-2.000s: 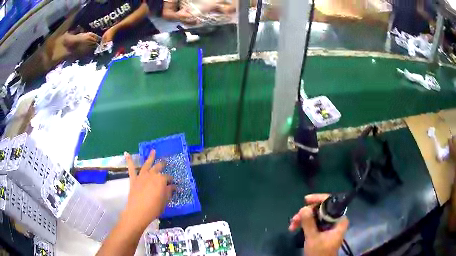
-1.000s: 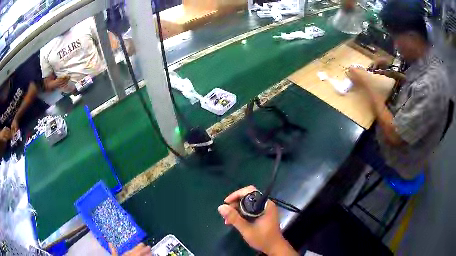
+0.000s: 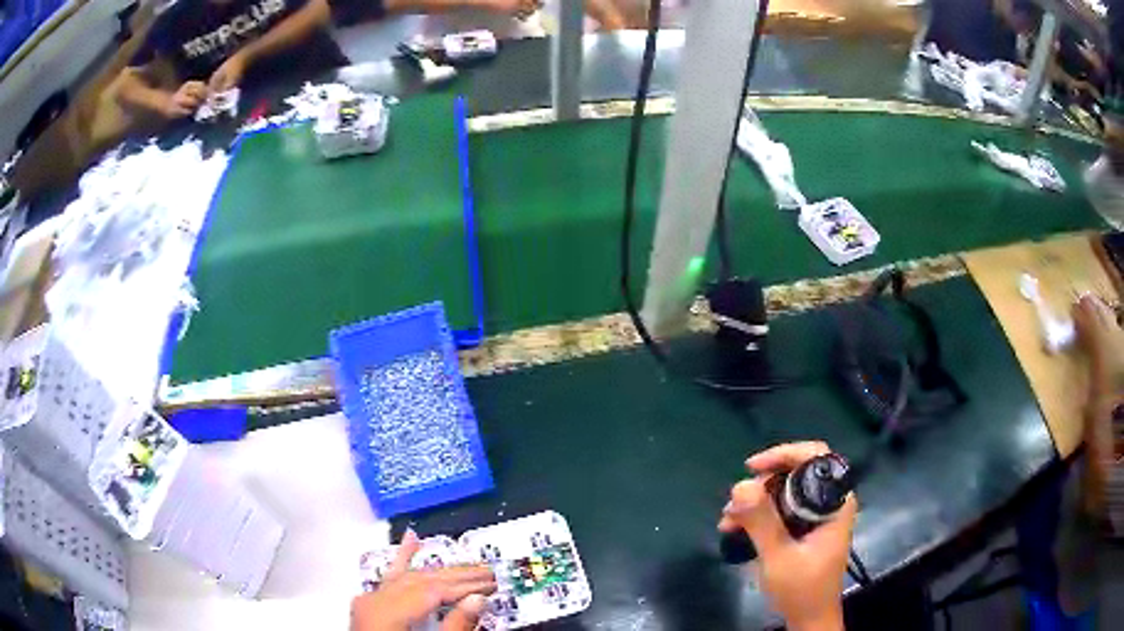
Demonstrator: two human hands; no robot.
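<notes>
My right hand (image 3: 795, 542) is closed around the black electric screwdriver (image 3: 816, 486), held upright over the dark green mat to the right of the housings. My left hand (image 3: 425, 592) lies over two white housings side by side at the bottom centre. Its fingers cover much of the left housing (image 3: 372, 561) and reach the edge of the right housing (image 3: 570, 592). A green circuit board (image 3: 542, 567) with yellow and black parts shows in the right one. Whether my left fingertips hold a screw cannot be seen. The blue bin (image 3: 481, 475) of tiny silver screws (image 3: 417, 419) stands behind the housings.
Stacked white housings (image 3: 222, 530) stand at left. A metal post (image 3: 696, 160) rises behind the mat, with a black tool (image 3: 740, 314) beside it and a black looped band (image 3: 881, 370) at right. A housing (image 3: 841, 231) lies on the green line. People work across and at far right.
My left hand has moved from the screw bin onto the housings. The view swung right and came back. My right hand still holds the screwdriver.
</notes>
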